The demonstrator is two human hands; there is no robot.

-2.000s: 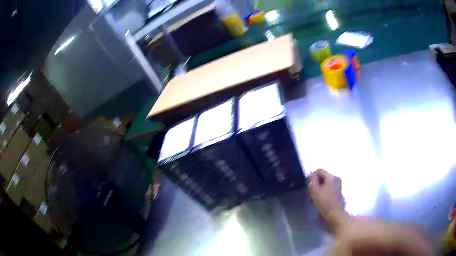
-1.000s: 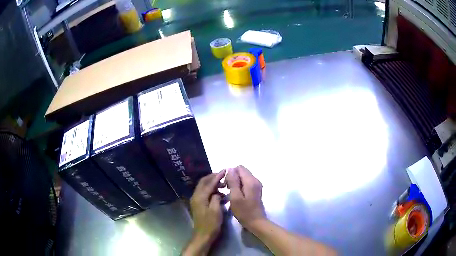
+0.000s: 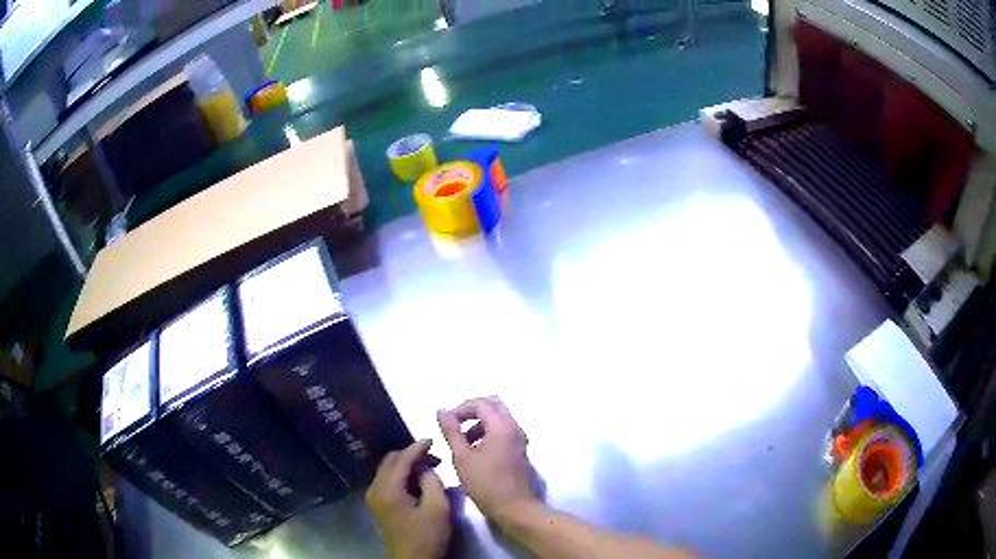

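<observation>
Three black product boxes [image 3: 317,409] stand side by side at the left of the metal table [image 3: 644,480], white labels up, white printing on their near sides. My left hand [image 3: 410,500] is low, just right of the boxes' near end, fingers curled. My right hand [image 3: 488,453] is beside it, a little farther right, thumb and index finger bent into a loop. A bright spot shows between the hands; whether it is a small object or table glare cannot be told.
Flat cartons [image 3: 218,229] lie behind the boxes. A tape dispenser [image 3: 459,199], spare tape roll [image 3: 411,157] and white packet [image 3: 495,121] are at the back. Another tape dispenser [image 3: 877,464] and white sheet [image 3: 901,377] are at right, near the roller conveyor [image 3: 836,197].
The view has turned from the left to show the tunnel mouth. My hands came together near the boxes by one second ago and are now slightly farther apart. The boxes remain grouped.
</observation>
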